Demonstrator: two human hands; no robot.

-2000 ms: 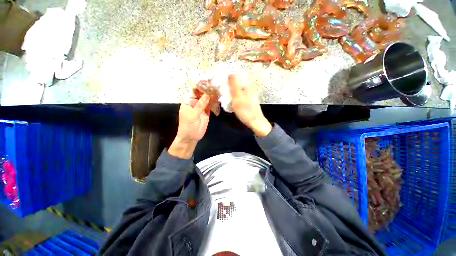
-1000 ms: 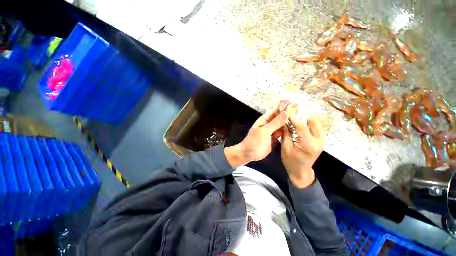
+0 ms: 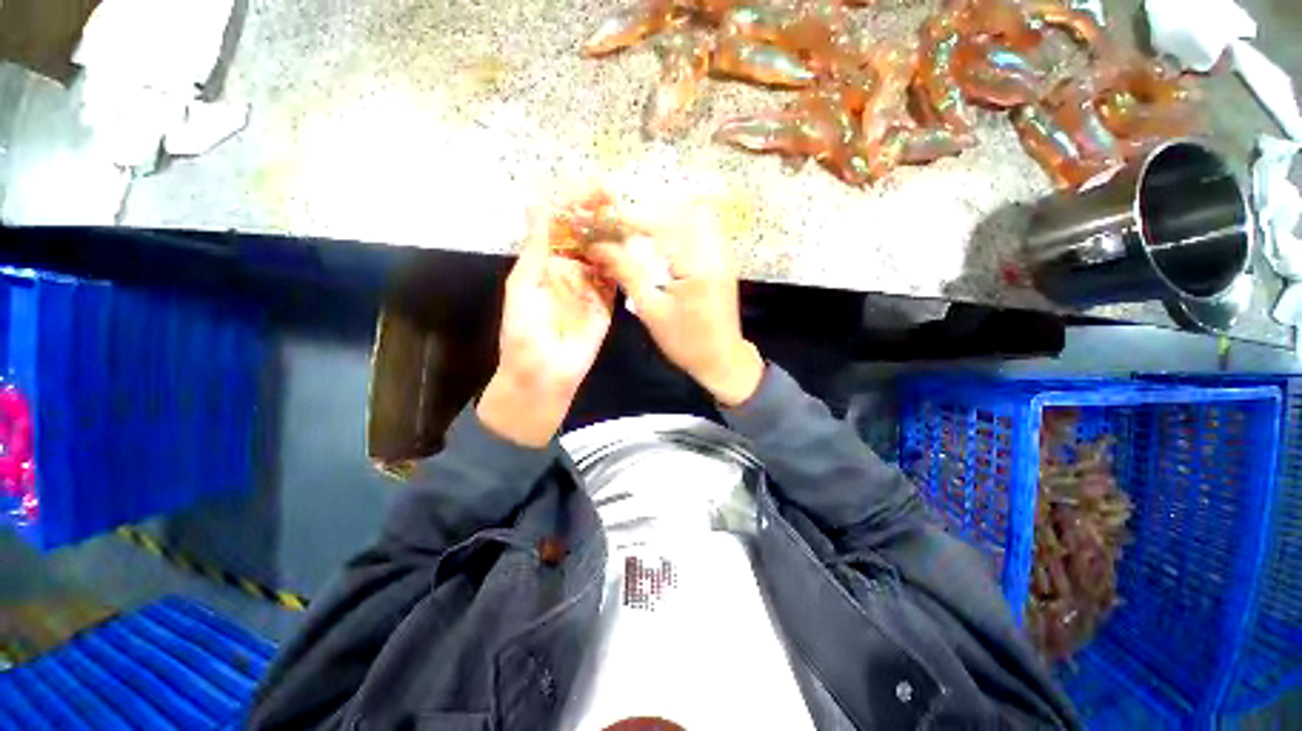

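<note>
My left hand [image 3: 550, 321] and my right hand [image 3: 690, 293] meet over the front edge of the worktable [image 3: 371, 172]. An orange-brown moulded piece [image 3: 583, 226] shows between the fingers of both hands; glare blurs its outline. A bit of white, perhaps the wiping cloth [image 3: 660, 274], shows at my right hand's fingers. A pile of shiny orange-brown pieces [image 3: 857, 107] lies on the table beyond my hands, to the right.
A metal cup [image 3: 1142, 236] lies at the right edge. White cloths [image 3: 157, 72] lie at the left, others at the right [image 3: 1199, 29]. A blue crate [image 3: 1028, 500] with brownish pieces stands lower right, a blue bin [image 3: 143, 407] lower left, an open cardboard box [image 3: 407, 379] below the table.
The view swung left and then back. My hands parted from their close grip of a second ago; my left palm is now more open, with the piece at the fingertips.
</note>
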